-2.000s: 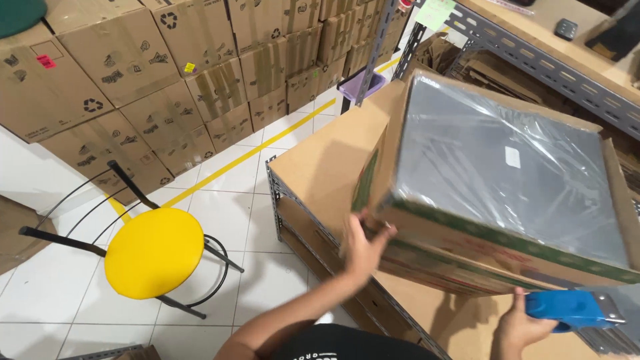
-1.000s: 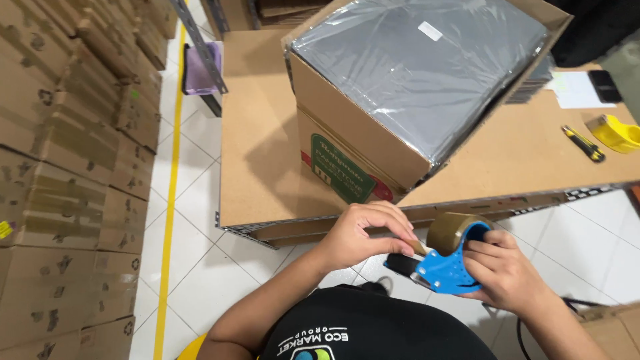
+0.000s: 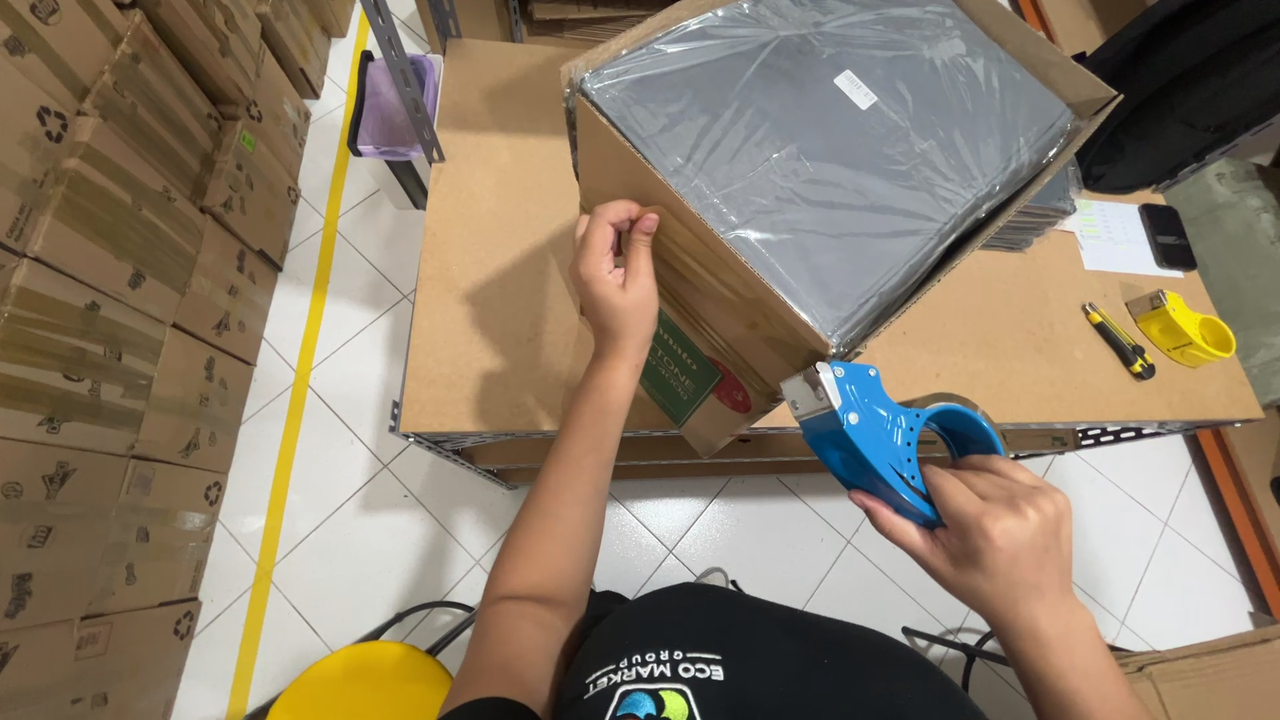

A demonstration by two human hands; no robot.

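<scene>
My right hand (image 3: 985, 525) grips a blue packing-tape dispenser (image 3: 880, 440), whose metal end is by the near lower corner of a cardboard box (image 3: 700, 250). My left hand (image 3: 618, 280) is at the box's left side face, thumb and fingertips pinched together near its upper edge. Brown tape (image 3: 730, 290) runs along that side from near the left hand toward the dispenser. The open box holds dark grey flat contents (image 3: 800, 150) under clear plastic film, with a small white label on top. The box sits turned at an angle on a brown workbench (image 3: 490, 330), its near corner overhanging the front edge.
On the bench's right are a yellow tape dispenser (image 3: 1183, 328), a cutter knife (image 3: 1118, 340), a phone (image 3: 1167, 237) and paper (image 3: 1115, 237). Stacked cartons (image 3: 110, 300) line the left. A yellow stool (image 3: 365, 685) stands low left, and a lined bin (image 3: 398, 105) behind the bench's left end.
One second ago both hands were together at the dispenser in front of the box. My left hand has since moved up to the box's side, and tape now stretches along it.
</scene>
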